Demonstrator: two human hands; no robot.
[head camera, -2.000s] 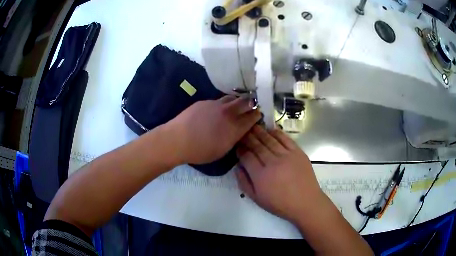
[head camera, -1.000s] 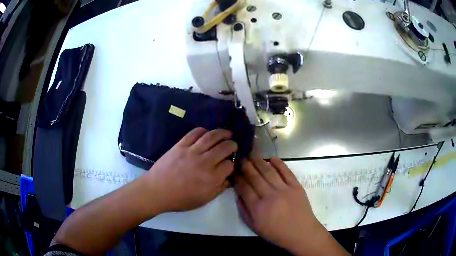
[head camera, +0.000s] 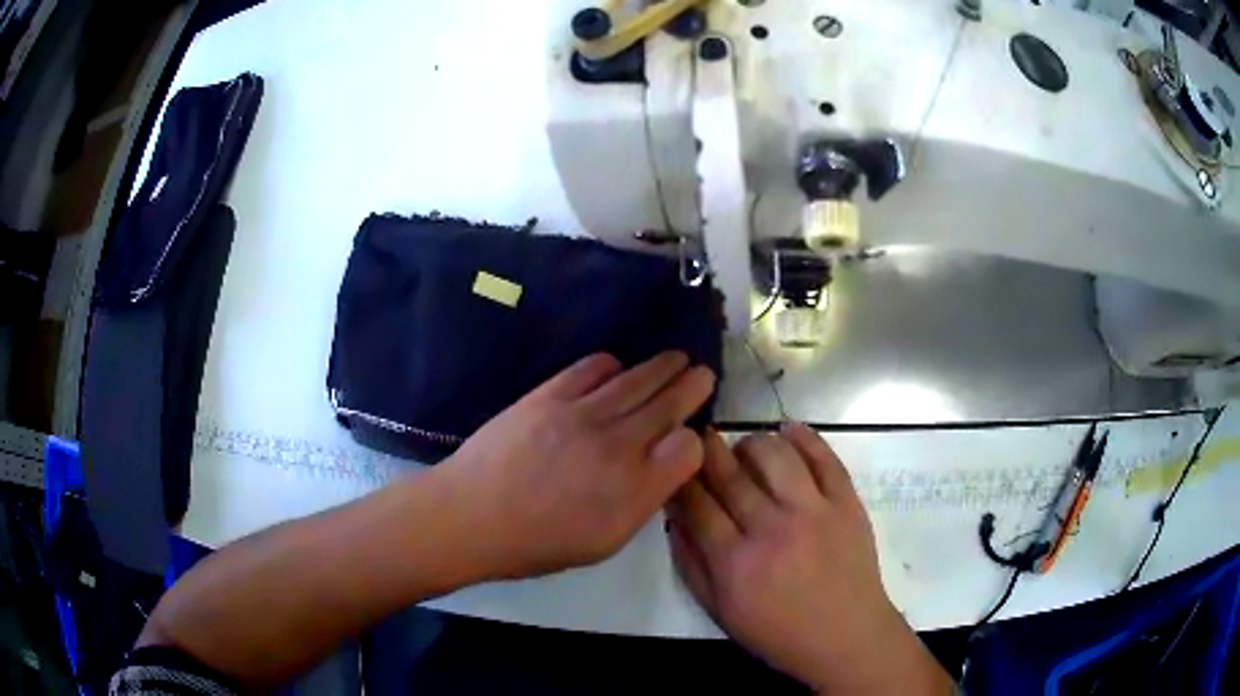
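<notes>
The dark pouch panel (head camera: 435, 320) lies on the machine table with its right edge at the needle area. Its cream label (head camera: 496, 288) faces up, and a pale zip (head camera: 394, 426) curves along its lower left edge. My left hand (head camera: 585, 462) lies on the panel's lower right part, fingers bent near the right edge. My right hand (head camera: 782, 524) is at the panel's lower right corner, its fingertips touching the cloth beside my left hand. A gusset strip cannot be told apart under the fingers. The needle tip is hard to make out.
The sewing machine head (head camera: 938, 177) fills the upper right. A folded pouch (head camera: 184, 184) lies over dark strips (head camera: 129, 408) at left. Thread snips (head camera: 1074, 503) with a black hooked cord (head camera: 1004, 551) lie at right. Blue-edged bins sit below the table.
Since two seconds ago, the panel has turned so its top edge lies flatter, and both hands have moved down from the needle area. Over the last second the panel's right side is smoothed flatter.
</notes>
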